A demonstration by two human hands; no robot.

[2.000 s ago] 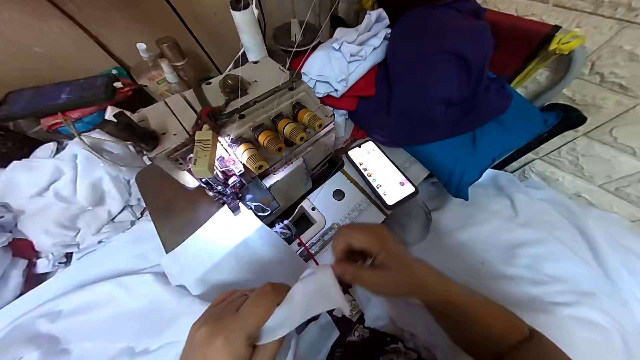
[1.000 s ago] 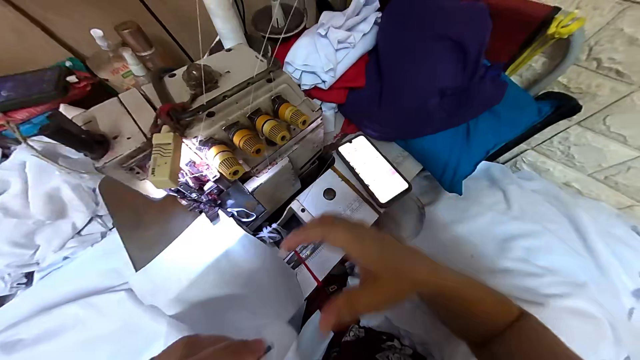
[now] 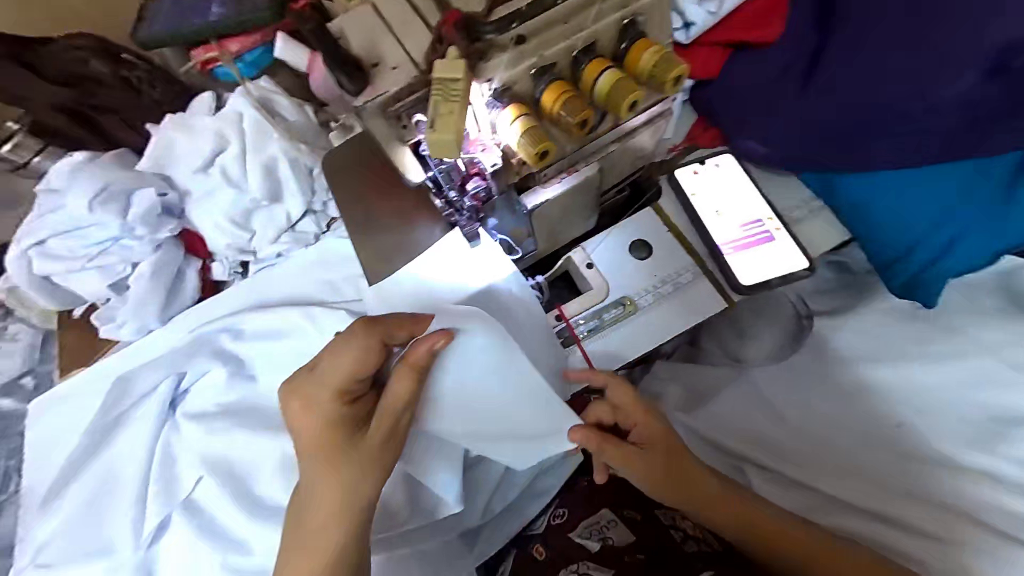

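Note:
My left hand [image 3: 364, 384] pinches the upper edge of a white fabric piece [image 3: 488, 392] between thumb and fingers. At the piece's lower right corner, my right hand [image 3: 628, 436] grips the cloth with its fingertips. Beyond both hands stands an overlock sewing machine [image 3: 552, 192] with yellow tension dials [image 3: 564, 104]; its lamp lights the needle area. White cloth lies up to the presser foot [image 3: 472, 228]. A thin red strip [image 3: 574, 336] runs from the machine's front to near my right fingers.
A lit smartphone [image 3: 744, 224] lies right of the machine. Crumpled white cloth [image 3: 240, 168] is heaped at the left. Purple cloth [image 3: 864, 80] and blue cloth [image 3: 920, 224] lie at the right. More white fabric [image 3: 184, 416] spreads along the left front.
My left hand has come up from the lower edge and now holds the white piece. My right hand, spread over the machine front a second ago, has moved down onto its corner. The view has shifted closer.

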